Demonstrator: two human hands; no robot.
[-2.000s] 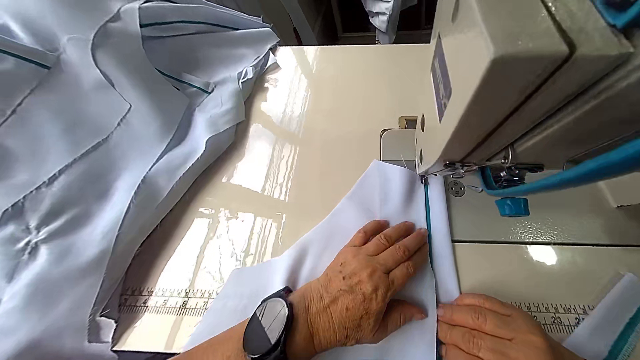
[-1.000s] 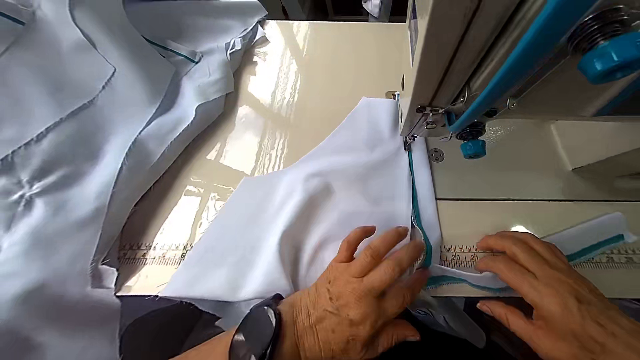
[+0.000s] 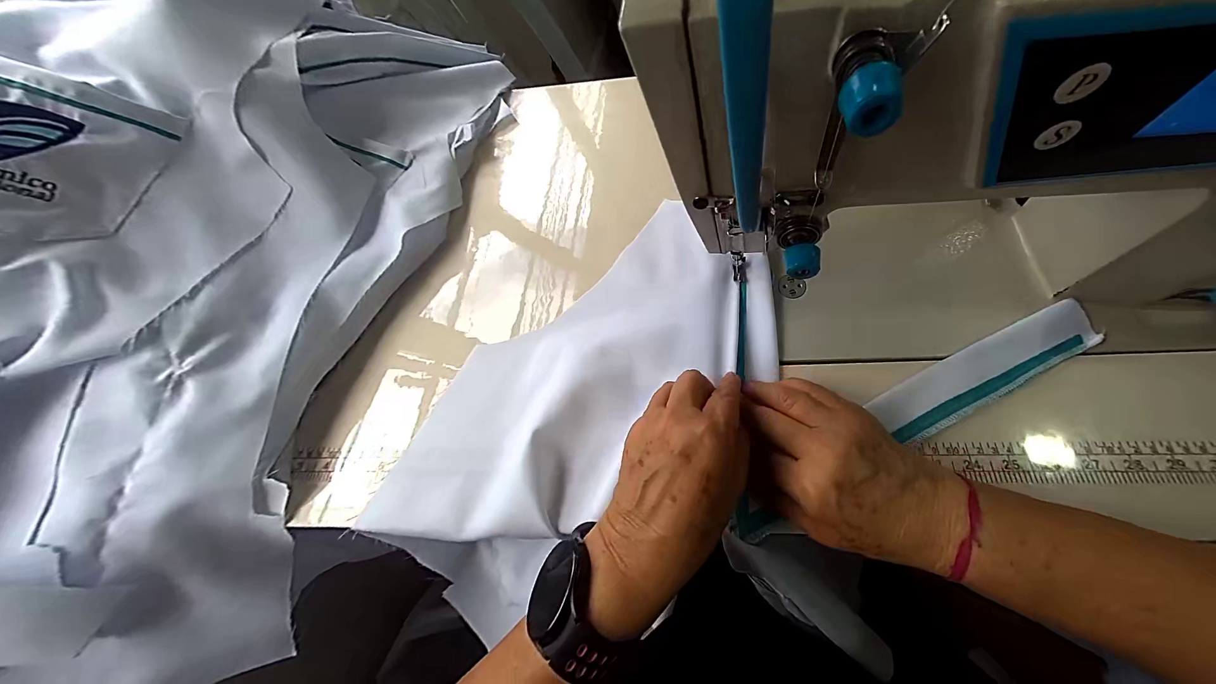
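Note:
A white fabric panel [image 3: 570,408] lies under the presser foot [image 3: 738,268] of a sewing machine [image 3: 883,104]. A white strip with teal piping [image 3: 742,328] runs along its right edge, in line with the foot. Both hands meet on this seam below the foot. My left hand [image 3: 679,475] pinches the layered edge with curled fingers. My right hand [image 3: 836,465] holds the same edge from the right, fingertips touching the left hand's. The strip's free end [image 3: 988,380] lies out to the right from behind the right hand. The thumbs are mostly hidden.
A pile of white garment pieces [image 3: 190,313] with teal trim covers the left side of the glossy table [image 3: 532,218]. A measuring scale [image 3: 1130,461] runs along the table's front edge. The panel's lower part hangs over that edge. The machine's control panel is at upper right.
My right hand has moved left from the strip to the seam, beside my left hand, which has gone from spread to pinching. The fabric's top edge now reaches past the foot. The view has shifted.

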